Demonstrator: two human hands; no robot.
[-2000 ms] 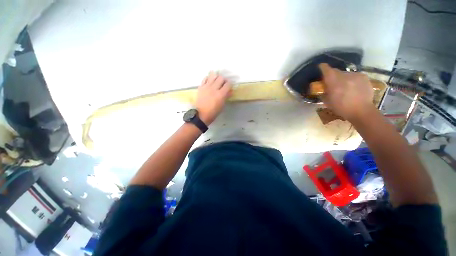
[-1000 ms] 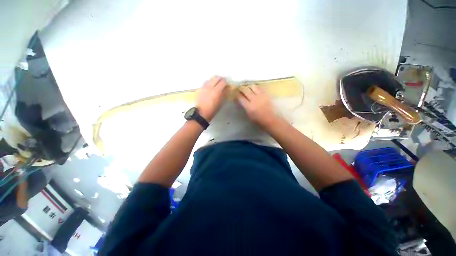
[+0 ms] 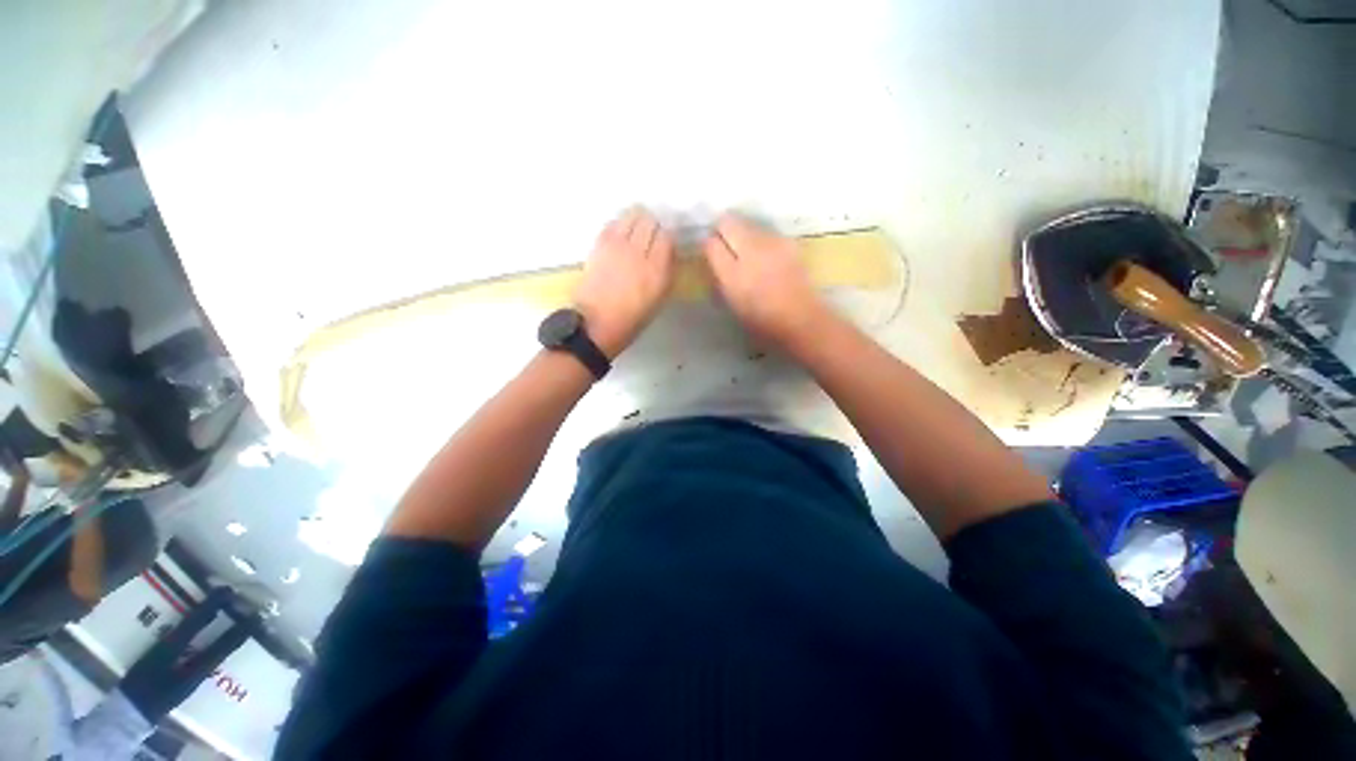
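Note:
A yellow-tan fabric strip (image 3: pixel 461 295) lies in a long flat band across the white ironing table cover (image 3: pixel 595 104). It curves down at its left end; its right end is below and right of my right hand. My left hand (image 3: pixel 631 275), with a dark watch at the wrist, and my right hand (image 3: pixel 756 275) are close together on the strip's upper edge, fingers bent and gripping it. The fingertips are slightly blurred. The steam iron (image 3: pixel 1108 283) stands at the table's right edge, its brown wooden handle towards the lower right.
A dark brown scorched patch (image 3: pixel 1004 330) lies left of the iron. Hoses run off to the right. A blue plastic basket (image 3: pixel 1138 483) stands on the floor at lower right. At far left, another person's arm (image 3: pixel 86 553) shows. White scraps lie on the floor.
Two seconds ago my right hand held the iron on the strip; it now stands at the right and both hands are on the strip. Over the last second the hands have barely moved.

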